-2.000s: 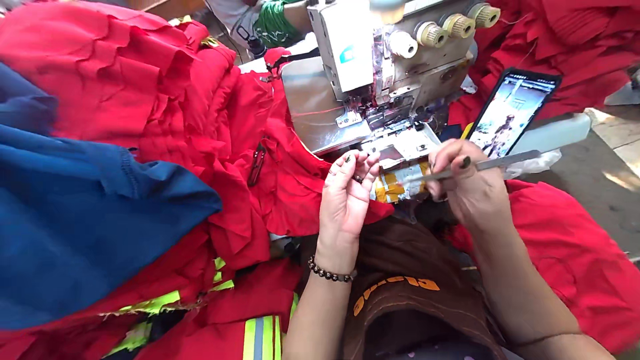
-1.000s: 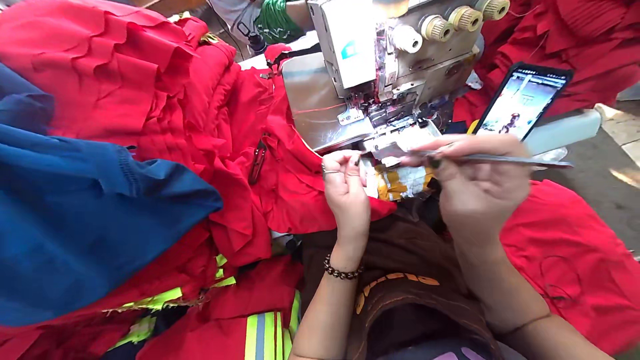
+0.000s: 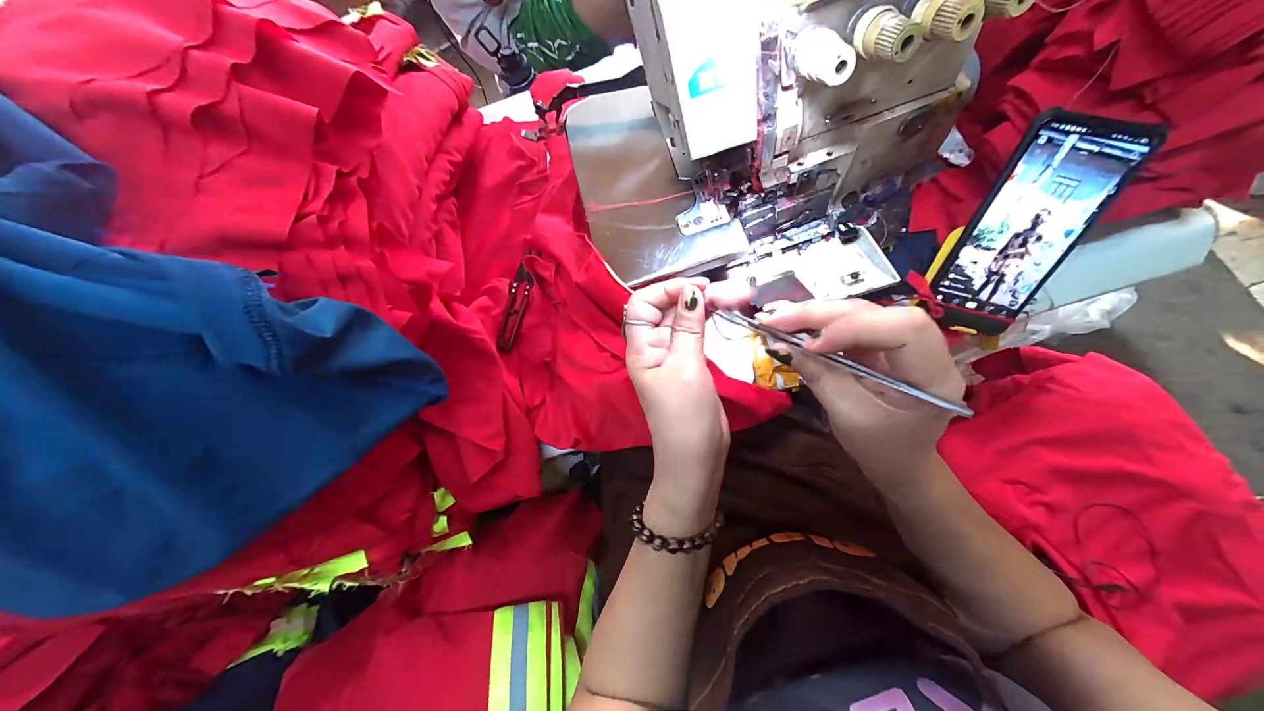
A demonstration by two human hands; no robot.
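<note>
My left hand (image 3: 676, 365) is raised in front of the overlock sewing machine (image 3: 839, 109), thumb and forefinger pinched together. Whatever lies between those fingertips is too small to make out. My right hand (image 3: 874, 370) grips slim metal tweezers (image 3: 859, 370), their tip pointing left at the left fingertips and their rear end out to the lower right. Both hands are just below the machine's needle plate area and its open metal cover (image 3: 829, 267). A red thread (image 3: 647, 201) lies across the metal work plate (image 3: 627, 148).
Red fabric pieces (image 3: 227, 148) heap up at the left, with blue cloth (image 3: 178, 415) over them. A smartphone (image 3: 1052, 217) stands tilted right of the machine. Thread snips (image 3: 514, 308) lie on red cloth. More red fabric (image 3: 1106, 494) is at right, and reflective-striped cloth (image 3: 528, 657) below.
The tweezers have turned: two seconds ago their rear end pointed up and right, now it slopes down to the right. Their tip has come to the left fingertips.
</note>
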